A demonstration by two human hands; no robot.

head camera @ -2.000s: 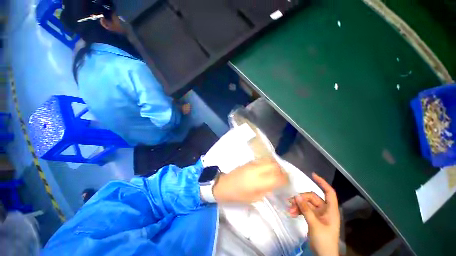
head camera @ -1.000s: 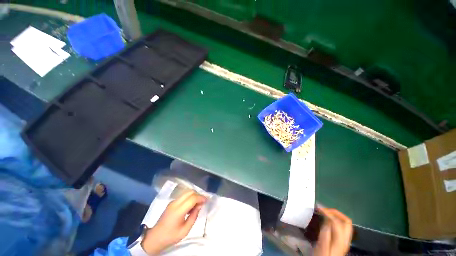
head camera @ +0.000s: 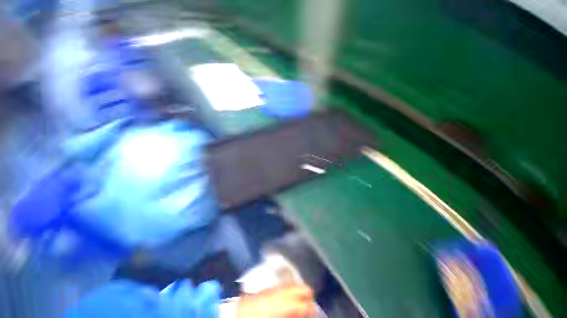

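Observation:
The view is strongly blurred. My left hand [head camera: 276, 303] is at the bottom edge, partly cut off, below a blurred white and tan item [head camera: 270, 273] over my lap. It is unclear whether the hand holds anything. My right hand is out of the picture. A blue parts bin [head camera: 502, 282] with tan scraps in it stands on the green bench [head camera: 354, 230] at the lower right.
A black compartment tray [head camera: 267, 161] lies across the bench. Beyond it are white sheets [head camera: 227, 87] and a second blue bin [head camera: 286, 97]. A person in a blue smock [head camera: 149, 180] sits at the left. A pale post [head camera: 320, 37] stands behind.
The view has swung left and blurred. My right hand and the large carton have gone out of the picture. The scrap bin now shows at the lower right, and the neighbouring worker shows more fully.

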